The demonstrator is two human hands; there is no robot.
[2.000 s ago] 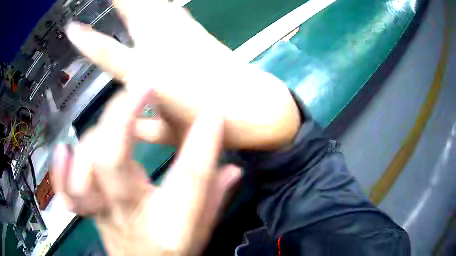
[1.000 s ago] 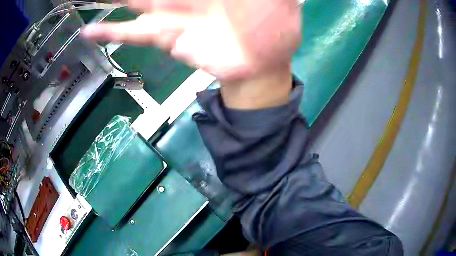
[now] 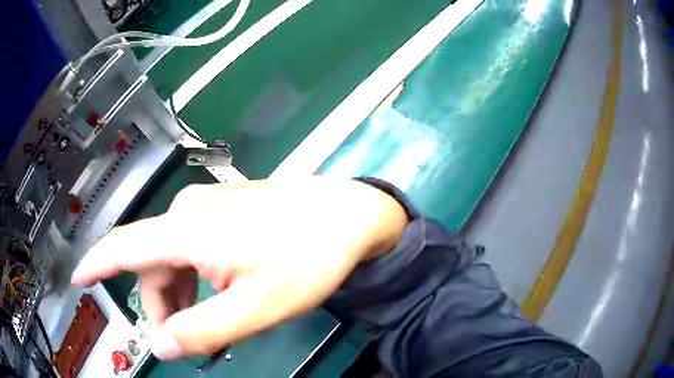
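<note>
My right hand (image 3: 251,251), bare and overexposed, reaches in from the lower right over the green panels (image 3: 288,343). Its index finger points left, other fingers curl below it, and the thumb is apart from them. I see nothing held, though the palm side is hidden. The hand covers most of the upper panel. A sliver of crinkled clear plastic film (image 3: 134,299) shows left of the curled fingers. The red push-button (image 3: 120,360) is left of the thumb tip. My left hand is not in view.
A red-brown bar (image 3: 81,336) lies on the white base at lower left. A metal bracket (image 3: 209,156) sits at the rail corner above my hand. White tubing (image 3: 185,40), the green conveyor (image 3: 310,81) and tangled wires (image 3: 16,277) surround it. A shiny green bench edge (image 3: 473,111) borders the floor.
My right hand has come down from the top of the picture over the green panels. My left hand, blurred at lower left two seconds ago, is gone. The view has shifted slightly.
</note>
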